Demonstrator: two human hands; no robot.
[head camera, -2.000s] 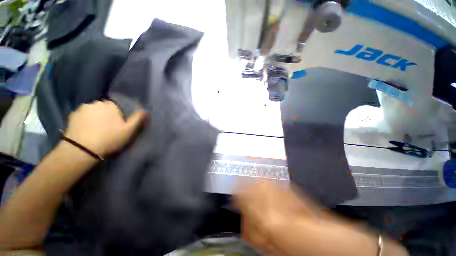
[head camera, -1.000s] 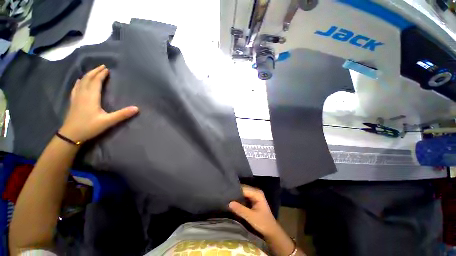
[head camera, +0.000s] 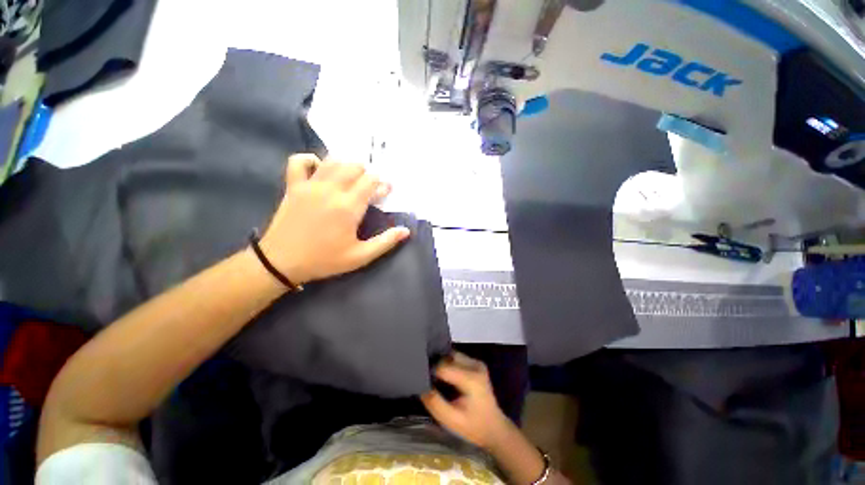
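Note:
A large dark grey garment panel (head camera: 190, 189) lies spread left of the presser foot (head camera: 448, 95). My left hand (head camera: 327, 216) lies on the panel near its right edge, fingers apart, pressing it flat. My right hand (head camera: 462, 393) is at the table's front edge and grips the panel's lower right corner; its fingertips are partly hidden and slightly blurred. The panel does not reach the presser foot. Small shaped grey pieces (head camera: 574, 237) with a concave right edge lie right of the needle, under the machine arm.
The white JACK machine head (head camera: 664, 71) stands at upper right, with a dark round knob (head camera: 496, 123) beside the needle. Thread snips (head camera: 726, 247) lie on the bed. A grey cloth heap (head camera: 711, 407) hangs at lower right. Spare cut pieces (head camera: 90, 43) lie at far left. Red cloth (head camera: 43, 355) shows at lower left.
My left hand has moved right across the panel to near its right edge. The panel's right part lies flatter and its upper fold has opened out. My right hand stays at the lower corner.

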